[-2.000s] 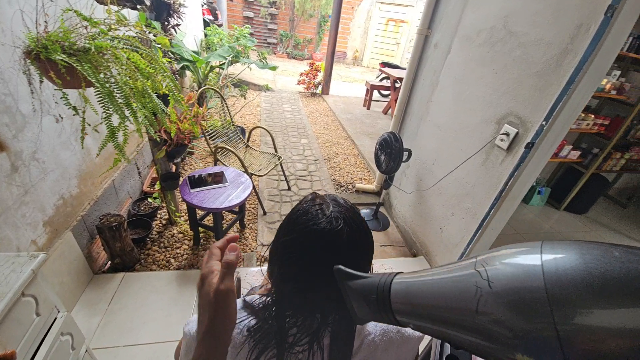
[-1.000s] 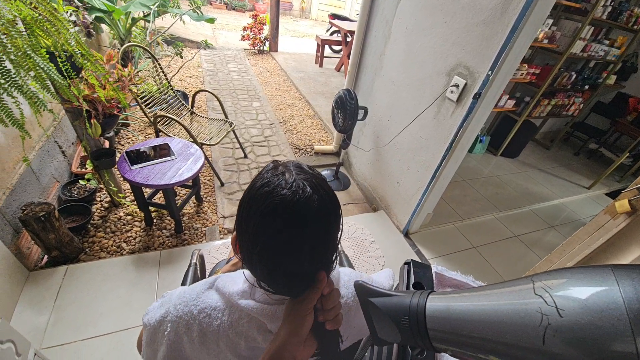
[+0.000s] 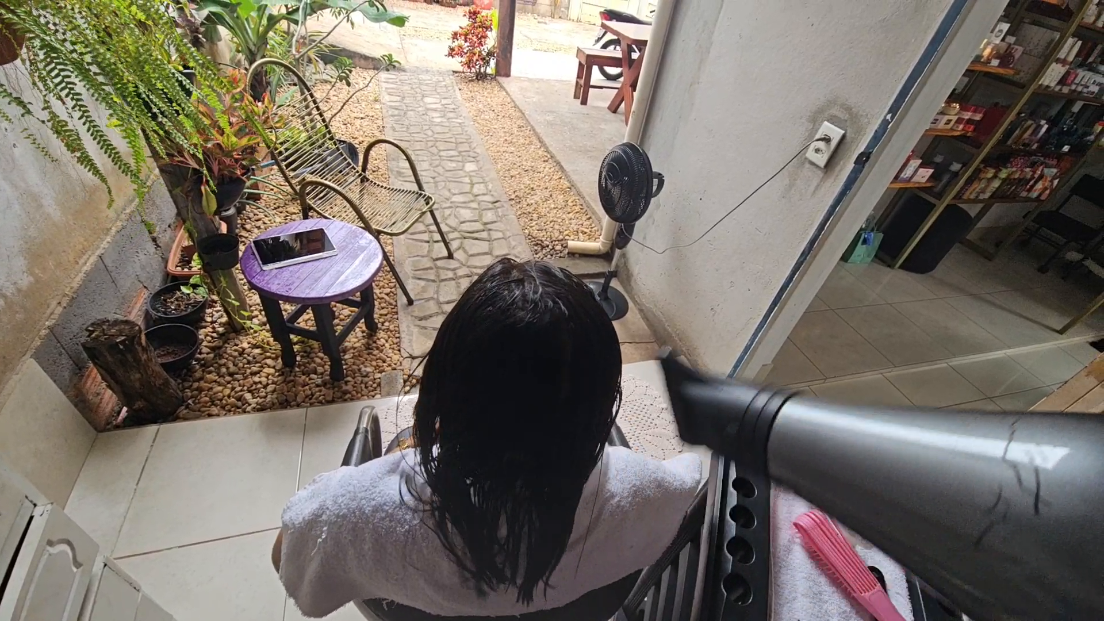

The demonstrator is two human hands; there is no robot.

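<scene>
A grey hair dryer with a black flat nozzle reaches in from the right edge, its nozzle just right of a seated person's head. The hand holding it is outside the view. Dark, wet-looking long hair hangs loose down the person's back over a white towel on the shoulders. Neither of my hands shows. At the lower right a pink vented hairbrush lies on a white cloth, beside a black tray with round holes, partly under the dryer.
Ahead stand a purple round stool bearing a tablet, a woven metal chair and a black fan plugged into a wall outlet. Potted plants and a log are at left, white cabinet doors at lower left, product shelves at right.
The hand that held the hair at the neck a second ago has left the view, and the hair now hangs loose. The pink brush and tray have come into view.
</scene>
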